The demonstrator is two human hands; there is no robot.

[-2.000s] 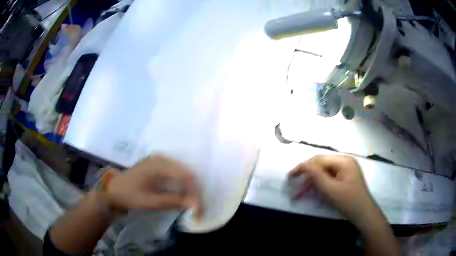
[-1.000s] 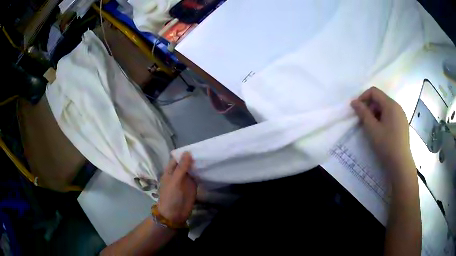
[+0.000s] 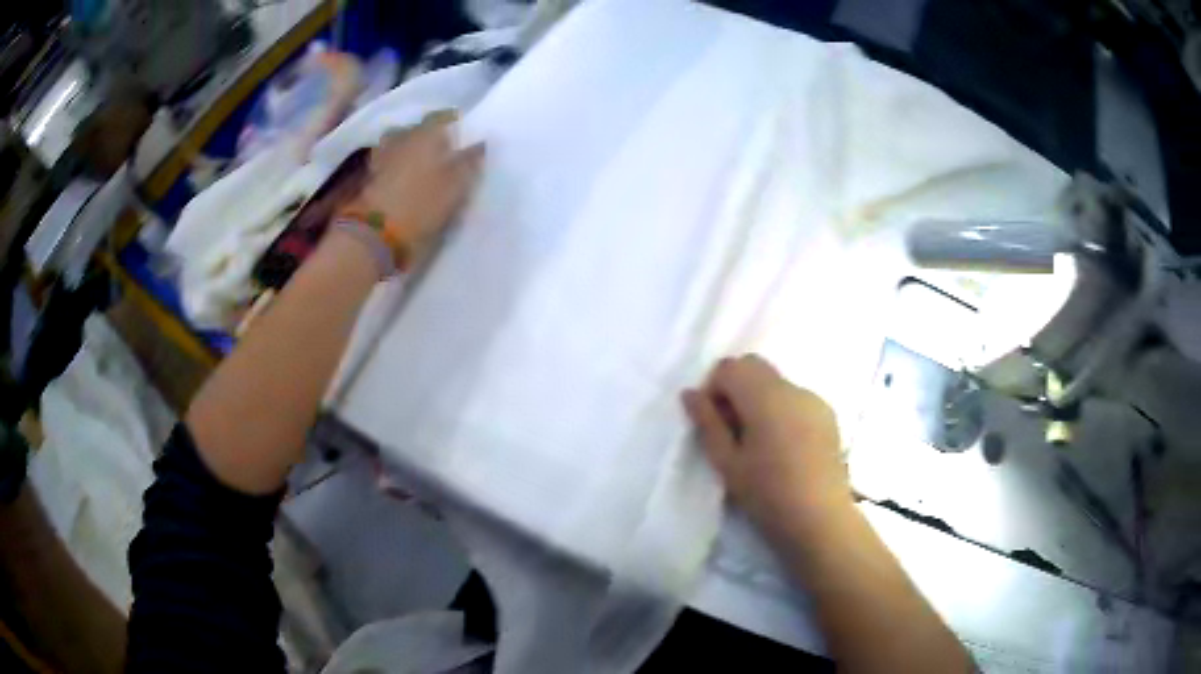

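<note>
A white fabric panel lies spread over the white table, its lower end hanging past the front edge. My right hand is at the panel's right side, left of the needle area, with thumb and finger pinched on the cloth. My left hand is blurred at the panel's far left edge, beside the dark phone; whether its fingers hold cloth is unclear. The sewing machine head stands at the right, its needle area brightly lit.
A grey cylindrical lamp is over the bed. Slim dark tools lie on the bed at the right. White cloth is heaped beyond the left edge, and more cloth lies lower left near a yellow frame.
My left hand has moved from the cloth's near end, in front of the table, up to the far left edge. The panel now lies spread across the table. The view has swung right.
</note>
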